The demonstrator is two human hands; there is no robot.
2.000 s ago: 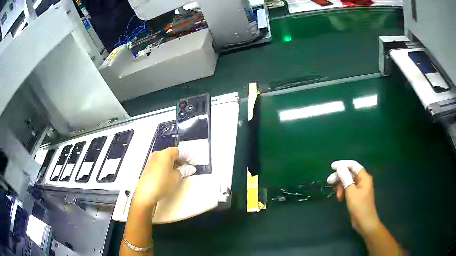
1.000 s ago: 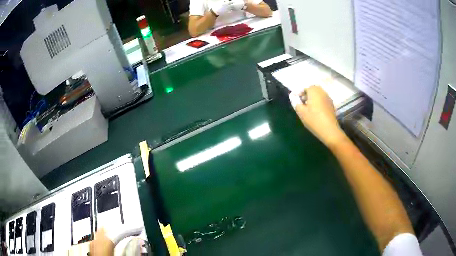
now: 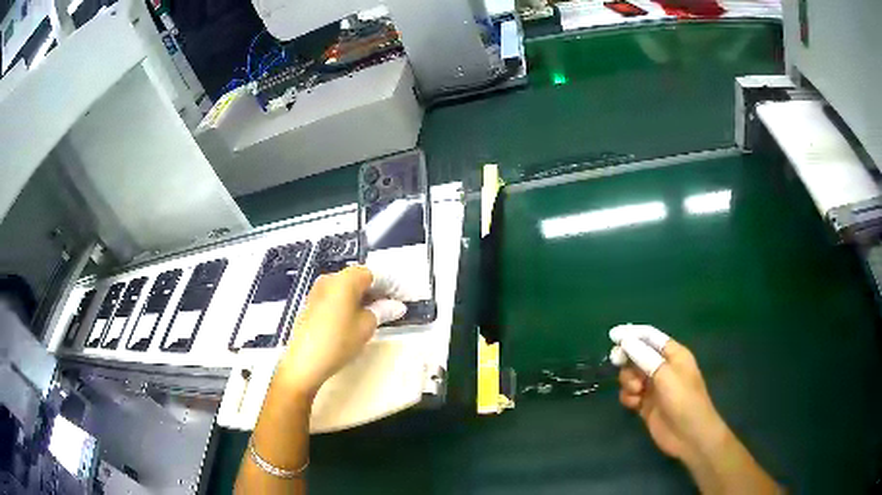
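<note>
My left hand [image 3: 334,324], with white finger cots, holds a phone middle frame [image 3: 395,222] by its lower end above the near end of the left conveyor belt [image 3: 367,387]. The frame is upright, camera openings at the far end, and overlaps another frame lying on the belt. Several more frames [image 3: 196,305] lie in a row to the left. My right hand [image 3: 662,382], with white finger cots, is over the green bench mat [image 3: 600,280], thumb and fingertips close together. Whether anything small is between them cannot be told. Clear scraps [image 3: 566,382] lie on the mat left of it.
Yellow tape strips [image 3: 488,372] and a dark strip lie between belt and mat. The right conveyor [image 3: 817,155] shows a bare white belt. A grey-white machine [image 3: 309,121] stands behind the left belt. Red items [image 3: 691,8] lie at the far edge.
The view has swung back left from the right conveyor. My right hand has moved from that conveyor to over the mat. My left hand now holds a frame raised off the belt.
</note>
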